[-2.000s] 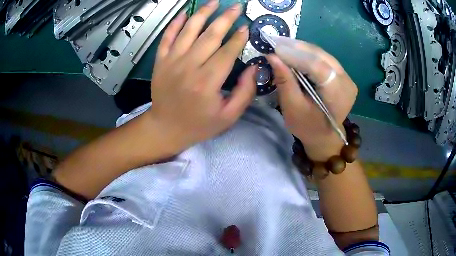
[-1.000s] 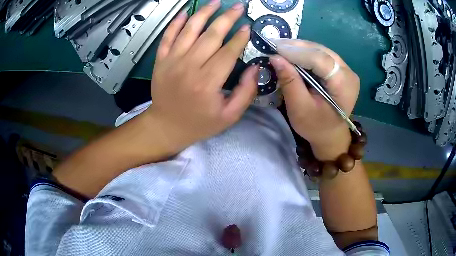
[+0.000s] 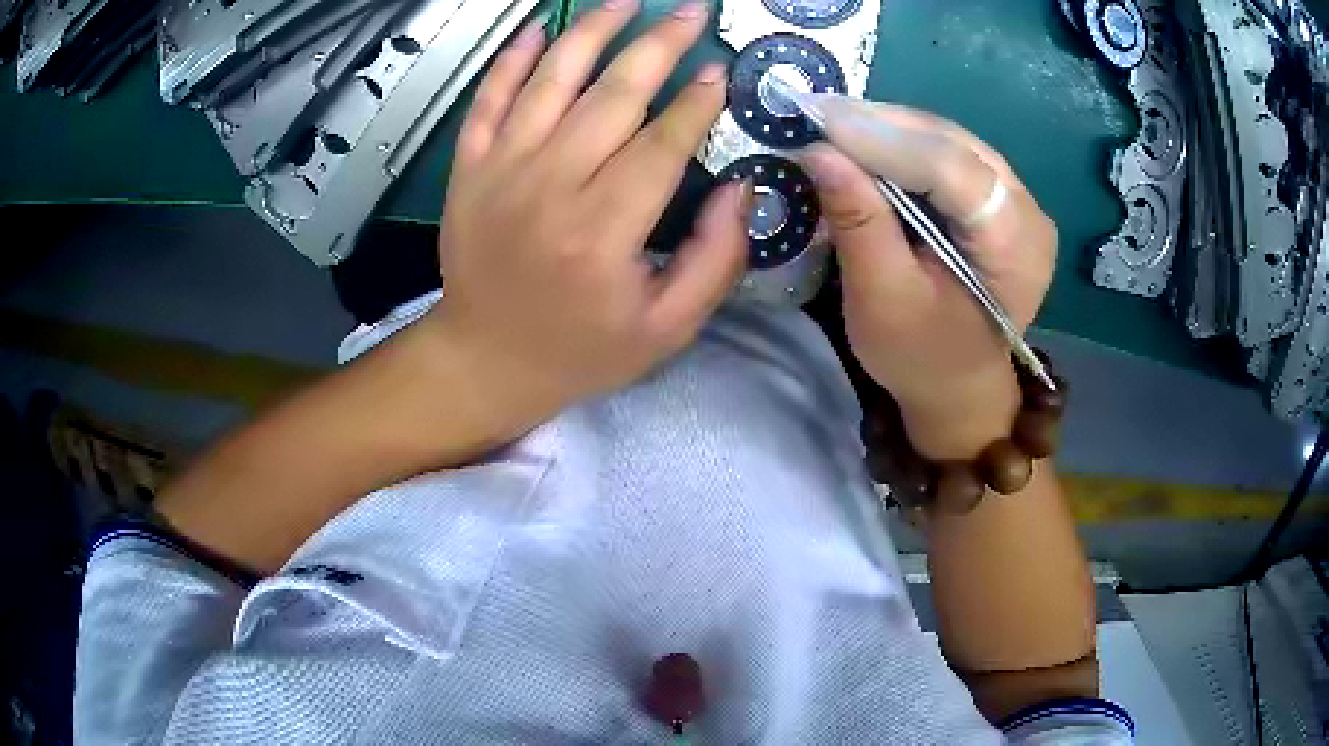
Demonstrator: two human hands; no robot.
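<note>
A grey fixture plate lies lengthwise on the green bench, cut off by the top edge. Black round parts sit in it: the nearest, one above it, and another at the top edge. My right hand holds silver tweezers, their tips at the pale centre of the second part. A translucent cover is on its index finger. My left hand is spread beside the plate, index fingertip and thumb at the plate's left edge. Whether it grips the plate I cannot tell.
Fanned grey fixture plates lie at the upper left. More stacked fixtures stand at the right, beside a plate with a round part on it. The green bench's edge runs just in front of my body.
My right hand has moved slightly right. The tweezer tips have shifted from the second part's left side to its pale centre. The left hand is nearly unmoved.
</note>
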